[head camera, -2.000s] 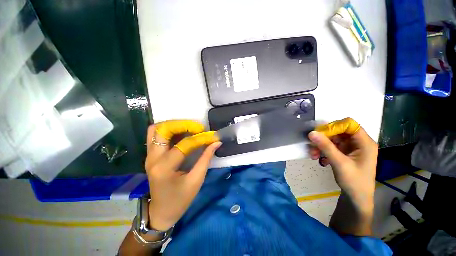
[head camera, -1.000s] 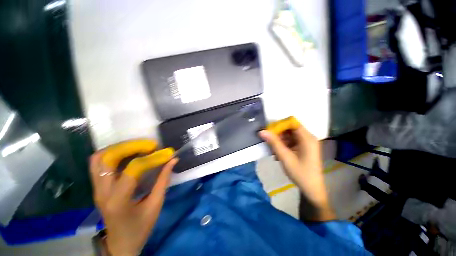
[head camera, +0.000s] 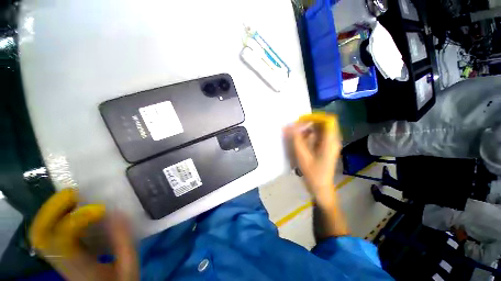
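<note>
Two dark grey smartphones lie side by side, backs up, on the white mat (head camera: 137, 44). The upper phone (head camera: 192, 112) and the lower phone (head camera: 217, 170) both have a white label and camera lenses at the right end. No film shows clearly on either back. My left hand (head camera: 82, 236), blurred, is off the phones at the lower left, with yellow finger cots. My right hand (head camera: 316, 156), also blurred, is right of the phones, thumb and yellow-tipped finger close together. Whether either hand holds clear film cannot be told.
A white block with a blue stripe (head camera: 266, 63) lies on the mat beyond the phones. A blue bin (head camera: 324, 55) with small items stands at the mat's right edge. A person in a pale smock (head camera: 439, 121) is at the right, near black trays (head camera: 417, 71).
My hands have moved apart and away from the lower phone. The film seen between them over that phone no longer shows. The view has shifted right, and the phones sit further left in it.
</note>
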